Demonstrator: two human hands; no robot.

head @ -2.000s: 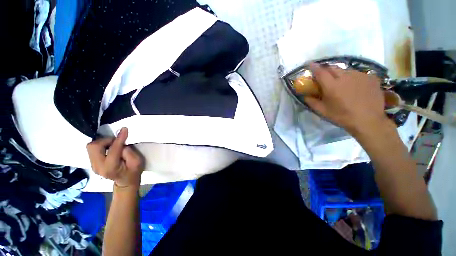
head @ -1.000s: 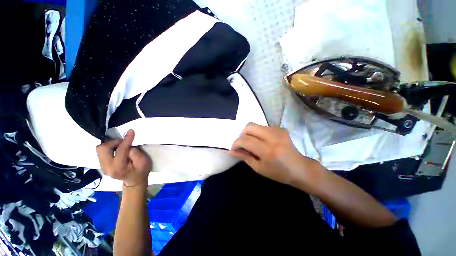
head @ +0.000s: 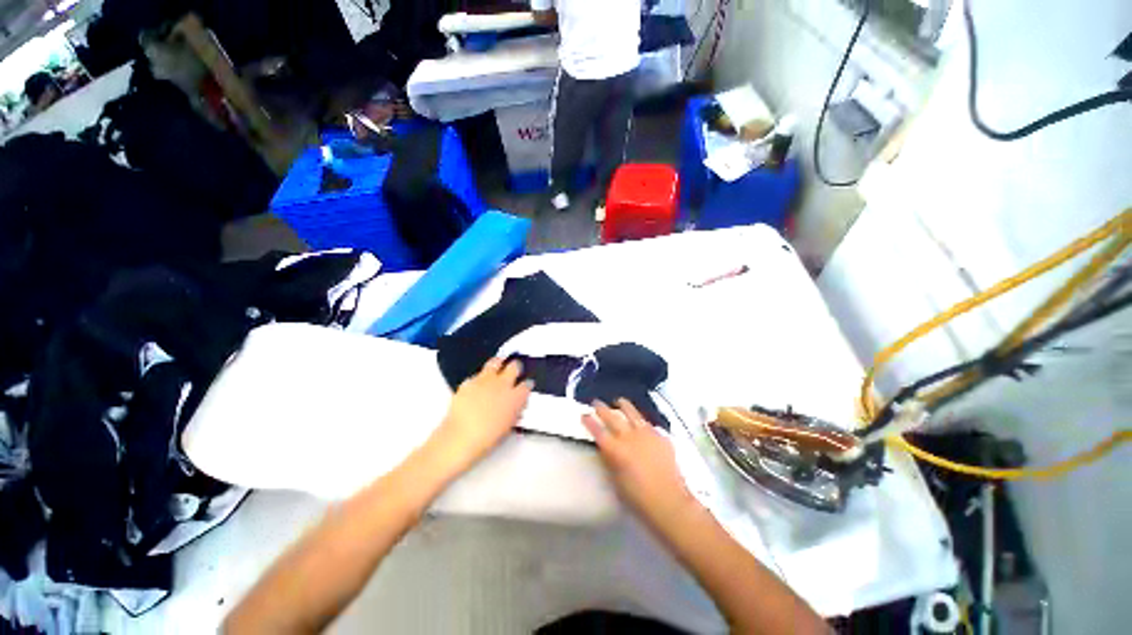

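A black-and-white garment piece (head: pixel 528 304) lies on the padded off-white sleeve board (head: pixel 310 409). Its white band (head: pixel 556 418) runs along the near side, beside a plain black section. My left hand (head: pixel 488 403) lies on the band's left part, fingertips on the cloth; whether it grips is unclear. My right hand (head: pixel 633 447) rests its slightly spread fingertips on the band's right part. The steam iron (head: pixel 788 449), with its wooden handle, stands on a white cloth (head: pixel 819 558) to the right, touched by neither hand.
A slim reddish tool (head: pixel 720 277) lies on the white table (head: pixel 745 248). A blue strip (head: pixel 459 275) is beyond the board. A dark garment heap (head: pixel 112 372) is at left. Yellow hose (head: pixel 993 298) hangs at right. Beyond are blue crates (head: pixel 317 199), a red stool (head: pixel 641 199) and a standing person.
My right hand let go of the iron and moved left onto the band. The view has since tilted up and widened. My left hand has changed from a pinch to fingers lying on the cloth.
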